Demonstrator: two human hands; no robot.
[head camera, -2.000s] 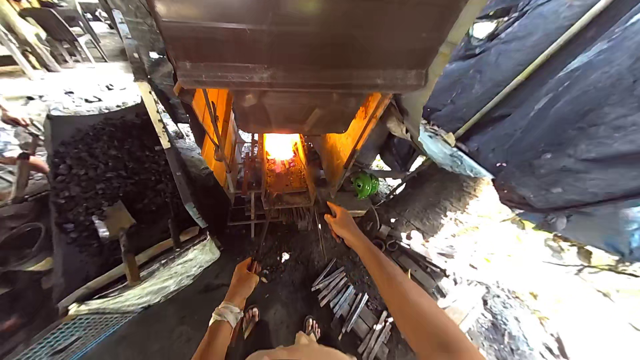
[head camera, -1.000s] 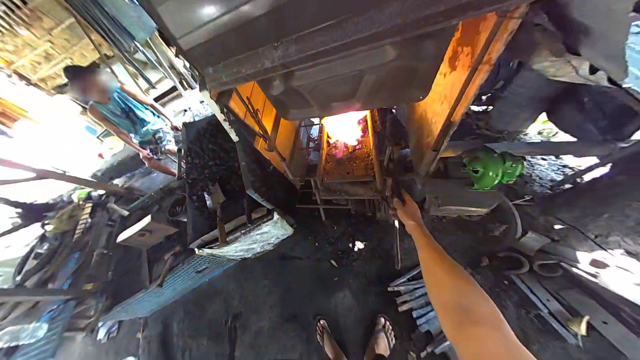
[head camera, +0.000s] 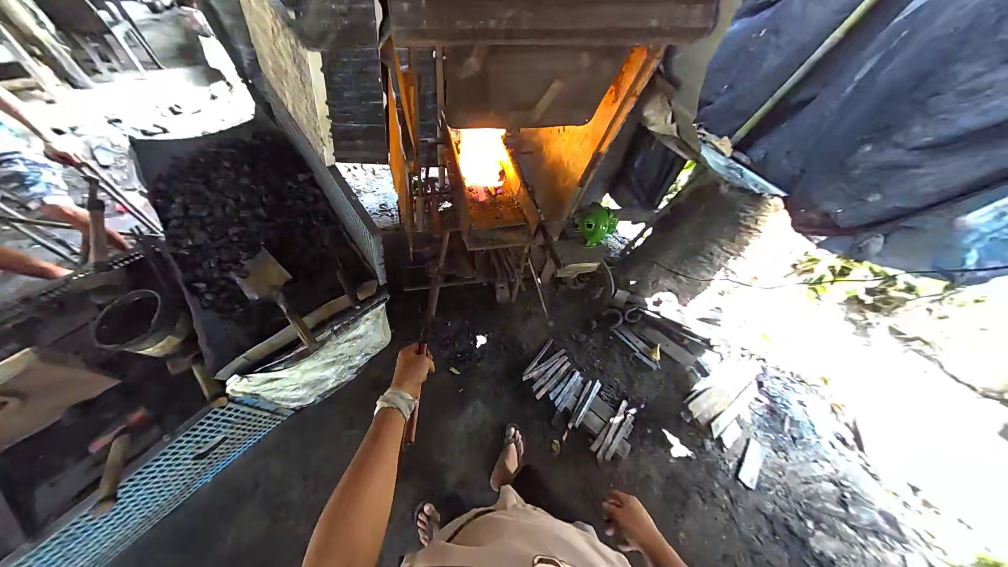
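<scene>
My left hand (head camera: 413, 368), with a pale wrap at the wrist, grips a long dark metal rod or tongs (head camera: 434, 295). The tool points up toward the left side of the forge (head camera: 494, 206), where bright fire glows in the trough. My right hand (head camera: 627, 520) hangs low beside my right thigh, fingers curled; whether anything is in it cannot be told. Between the forge and my right hand, several flat metal bars (head camera: 568, 390) lie in a row on the ground. A green blower (head camera: 596, 224) stands right of the forge.
To the left is a charcoal bin (head camera: 244, 205) with a shovel (head camera: 268, 277) in it. Near it are a bucket (head camera: 130, 321), a hammer (head camera: 114, 468) and blue metal mesh (head camera: 169, 480). Another person's arms (head camera: 71, 224) show at the far left. More metal pieces (head camera: 728, 402) lie at right.
My right hand, which was reaching toward the forge's right side, is now down by my thigh. My left hand, out of view one second ago, is now in view holding the long tool.
</scene>
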